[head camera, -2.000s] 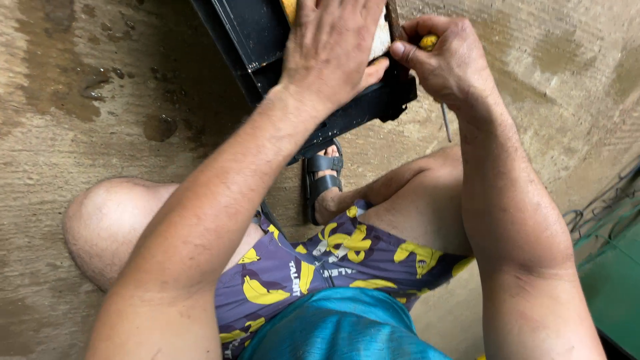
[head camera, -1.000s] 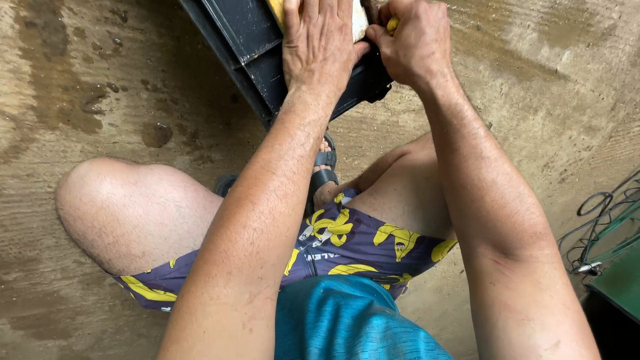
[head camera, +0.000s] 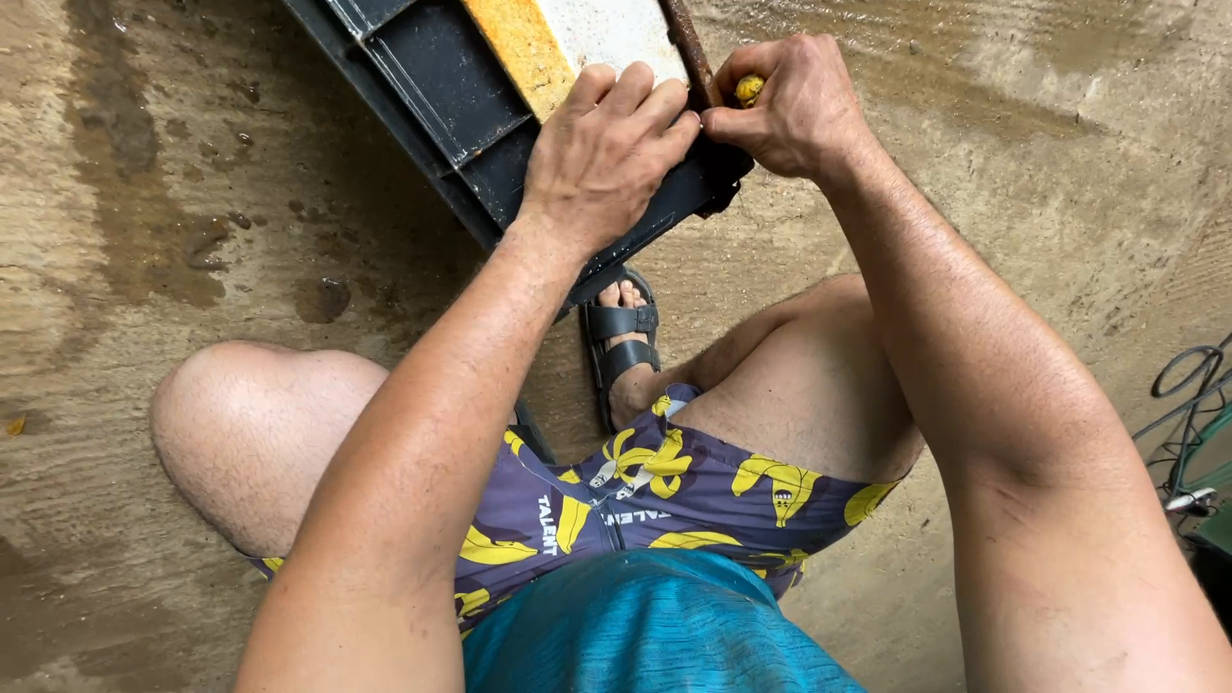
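A black ribbed plastic panel or case (head camera: 438, 82) extends from the top edge toward my feet, with a yellow-and-white piece (head camera: 602, 34) lying on it. My left hand (head camera: 602, 154) rests over the lower end of that piece, fingers bent, thumb near the corner. Along the right side runs a rusty metal strip (head camera: 685, 43). My right hand (head camera: 794, 106) is closed on a tool's yellow handle (head camera: 749, 89), its thumb and forefinger at the strip's lower end. The tool's shaft is hidden.
Rough concrete floor (head camera: 183, 250) with wet patches surrounds the case. A sandalled foot (head camera: 621, 337) stands just below the case's lower edge. Dark and green cables (head camera: 1193, 404) lie at the far right beside a green object.
Two seconds ago the tool's thin shaft showed below my right hand; now it does not. My left hand's fingers have gone from extended to bent.
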